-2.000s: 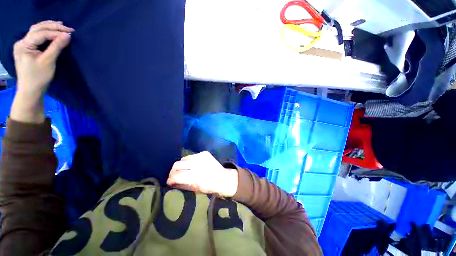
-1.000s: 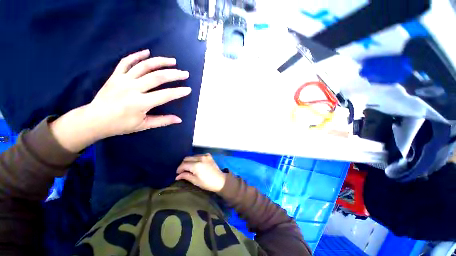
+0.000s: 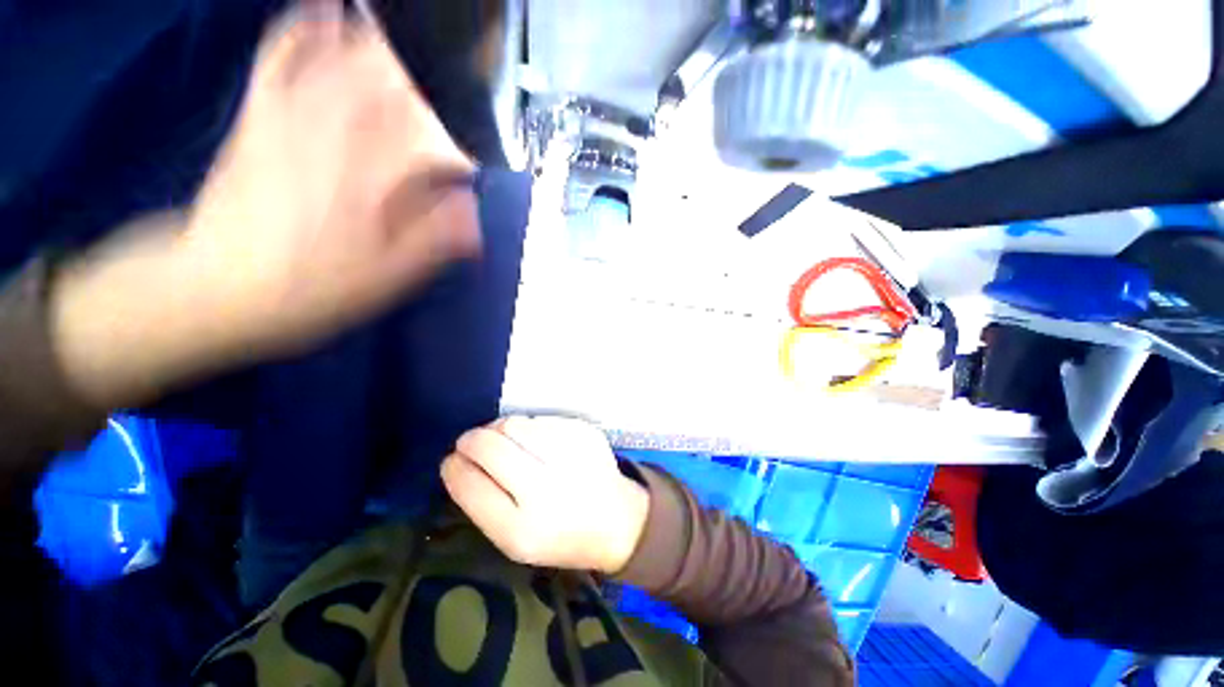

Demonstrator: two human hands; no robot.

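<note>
A dark navy garment panel (image 3: 450, 349) lies over the white table's left part and hangs down to my lap. Its straight right edge runs toward the presser foot area (image 3: 544, 141) of the sewing machine. My left hand (image 3: 336, 188) is blurred over the panel, near the needle area; its fingers cannot be made out clearly. My right hand (image 3: 544, 490) is at the table's front edge, fingers curled on the panel's lower right edge. The machine head (image 3: 1074, 81), white with a blue stripe, is at the upper right.
Scissors with red and yellow handles (image 3: 843, 291) lie on the white table (image 3: 644, 349). A small dark strip (image 3: 775, 209) lies behind them. A blue bin (image 3: 832, 517) stands below the table edge. Dark cloth (image 3: 1074, 550) hangs at the right, beside a red item (image 3: 950, 523).
My view has shifted toward the machine head. My left hand has moved from lying spread on the panel to up near the needle area. My right hand stays at the panel's lower edge.
</note>
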